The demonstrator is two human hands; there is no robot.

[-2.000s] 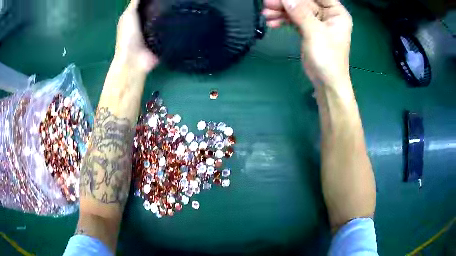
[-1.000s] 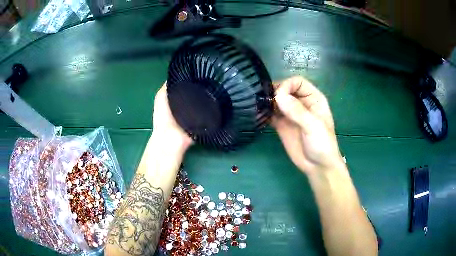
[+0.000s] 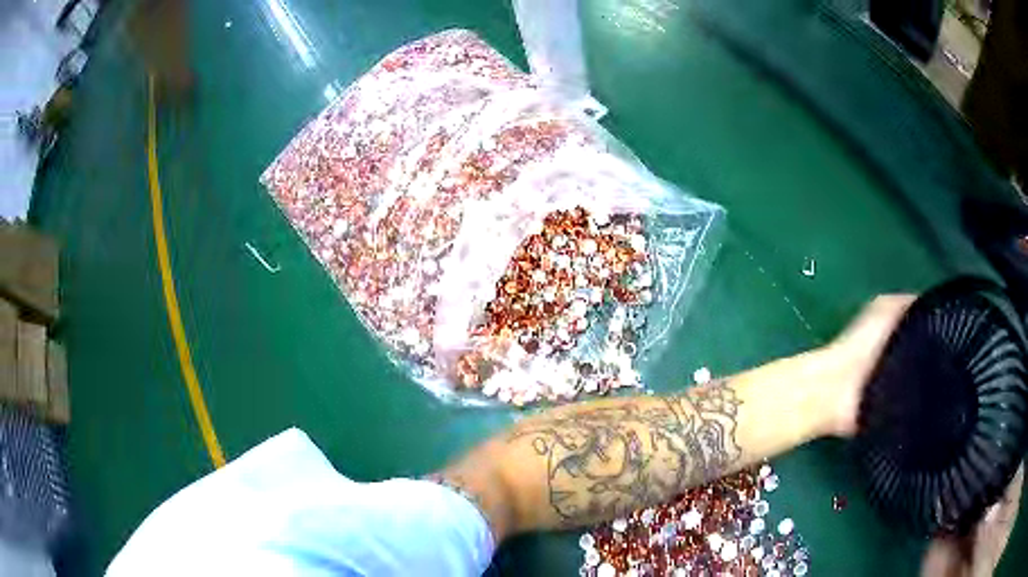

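Observation:
The black ribbed fan guard (image 3: 936, 394), with its solid round centre toward me, is at the right edge. My left hand (image 3: 877, 355) grips its left side; the fingers are hidden behind it. My right hand (image 3: 978, 541) shows only in part below the fan, cut off and blurred; its fingers cannot be made out. A loose pile of copper-orange and silver-white discs (image 3: 699, 530) lies under and below my tattooed left forearm. A single disc (image 3: 838, 503) lies apart near the fan.
A large clear plastic bag (image 3: 395, 203) full of the same discs lies open-mouthed on the green surface (image 3: 327, 394). A pale metal strip (image 3: 552, 45) stands behind it. A yellow line (image 3: 169, 282) and cardboard boxes (image 3: 28, 327) are at the left. Dark objects are at the upper right.
The view has turned left, so the bag now sits near the middle and the fan at the right edge. The left hand still holds the fan; the right hand is now mostly out of view.

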